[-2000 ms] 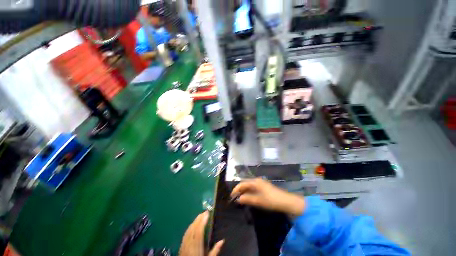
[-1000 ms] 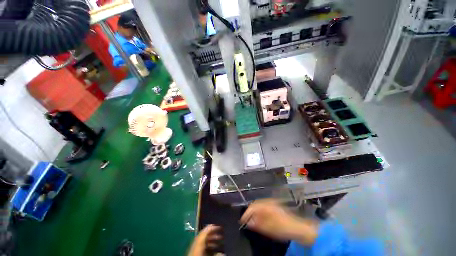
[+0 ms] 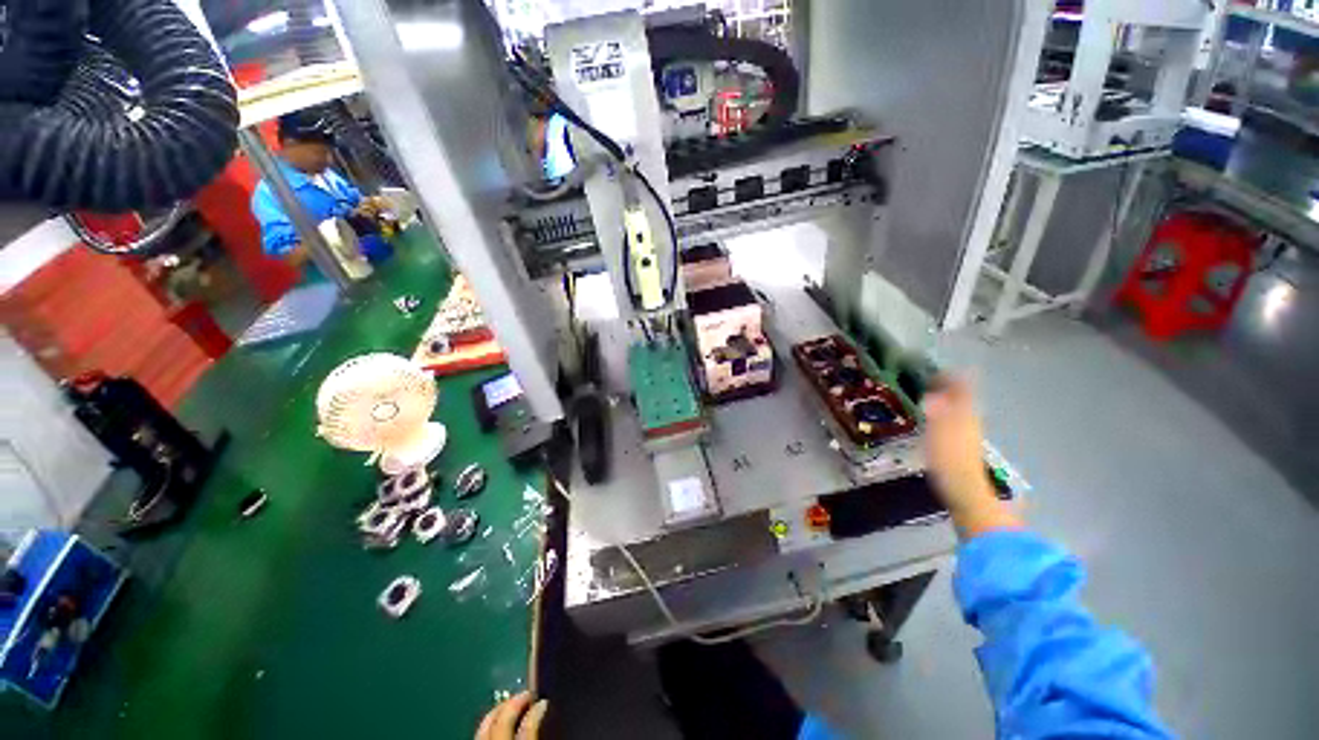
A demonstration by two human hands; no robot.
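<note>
The amber-brown jig (image 3: 856,396) lies on the right of the machine bed, with dark round parts in its pockets. A blurred dark green cover plate (image 3: 903,360) stands tilted along its right side. My right hand (image 3: 955,445) is at the plate's near right edge, blurred; its grip on the plate cannot be made out. My left hand (image 3: 511,719) is at the bottom edge by the bench edge, mostly cut off, and its hold is hidden. A second jig with a closed green cover (image 3: 664,388) sits under the yellow-green driver (image 3: 647,260).
A pink-and-black box (image 3: 735,357) stands between the stations. Red and green buttons sit on the machine's front edge. Silver-framed parts (image 3: 401,594) and clear scraps lie on the green bench by the cream fan (image 3: 379,411). A person in blue (image 3: 307,201) sits at the far left.
My right hand has moved from low beside my left hand up and right to the jig. The green plate has risen from lying flat. The view has shifted; my left hand is lower in it.
</note>
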